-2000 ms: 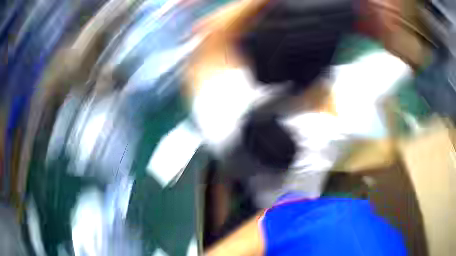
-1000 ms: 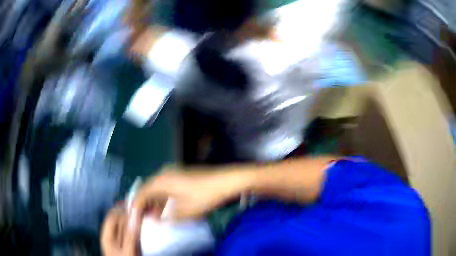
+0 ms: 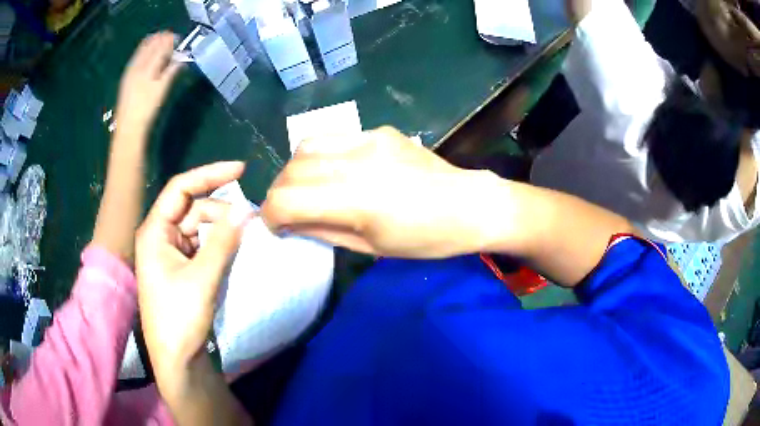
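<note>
My left hand (image 3: pixel 187 250) holds a white sticker sheet (image 3: pixel 271 291) with faint rows of tiny print. The sheet curls down below my hands, and its small white top corner stands up by my left thumb. My right hand (image 3: pixel 367 195) is closed above the sheet's upper edge, its fingertips almost touching my left thumb. What my right fingertips hold is hidden. A flat white sheet (image 3: pixel 323 123) lies on the green bench (image 3: pixel 400 87) just beyond my right hand, which partly covers it.
Several upright white-blue cartons (image 3: pixel 287 62) stand at the far edge. A pink-sleeved person's arm (image 3: pixel 121 175) reaches in from the left. Shiny plastic (image 3: pixel 29 216) lies far left. A person in white (image 3: pixel 612 141) sits upper right. A red patch (image 3: pixel 521 279) shows below my right forearm.
The blurred view has swung to the bench and become sharp. Both my hands and the sheet now sit nearer the middle, and the cartons and pink-sleeved arm have come into view.
</note>
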